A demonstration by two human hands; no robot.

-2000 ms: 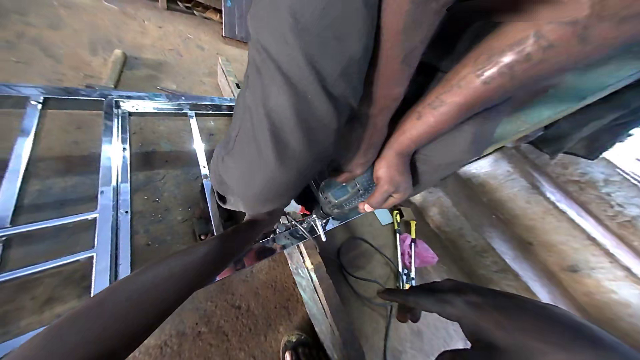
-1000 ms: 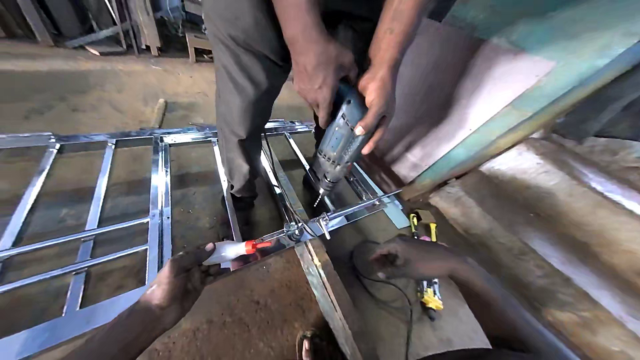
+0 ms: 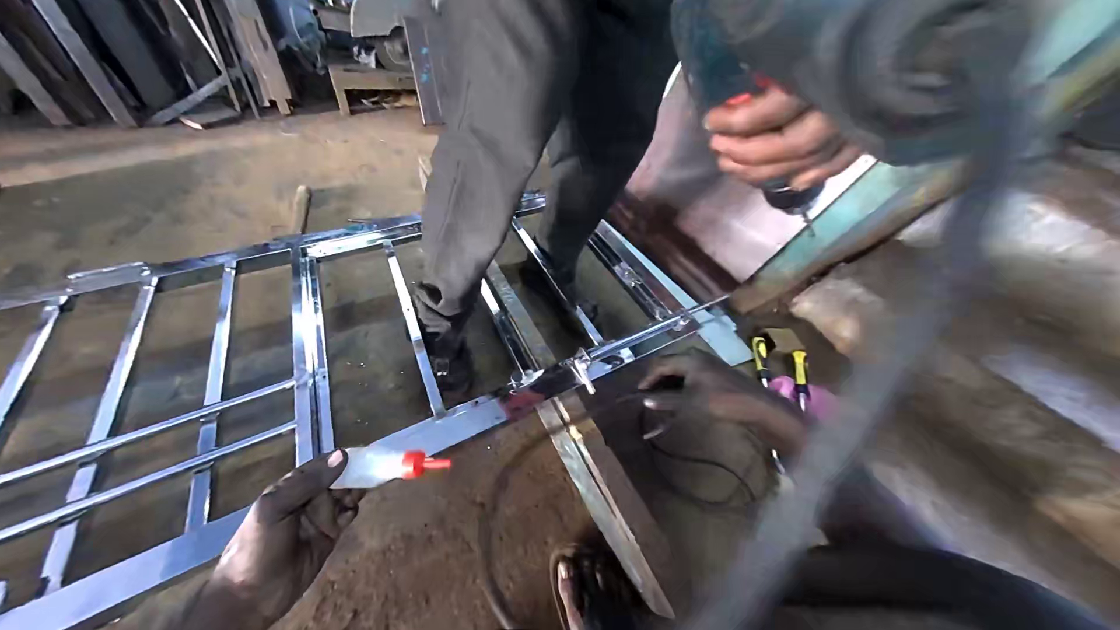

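My left hand [image 3: 293, 525] grips a small translucent squeeze bottle [image 3: 372, 468] with a red nozzle that points right. Below the frame's near rail, my right hand [image 3: 700, 389] has its fingers curled beside a dark cable [image 3: 700, 499]; whether it holds the cable cannot be told. A shiny metal frame [image 3: 306, 367] with crossbars lies low over the ground. At its near rail sits a metal bolt or latch piece [image 3: 580, 372]. Another person's hand [image 3: 779, 140] holds a blurred power drill [image 3: 792, 197] high at the upper right, with a second dark power tool [image 3: 910, 79] close by.
A co-worker's trousered legs [image 3: 499, 149] stand within the frame. A wooden beam [image 3: 604, 507] runs under its near rail, close to my sandalled foot [image 3: 595, 586]. Yellow-and-black handled tools [image 3: 801, 376] lie by a pink cloth. A blurred strap or cable [image 3: 875, 402] crosses the right side.
The co-worker's drill has lifted away from the near rail to the upper right. My left hand with the bottle is lower, off the rail. The view has shifted.
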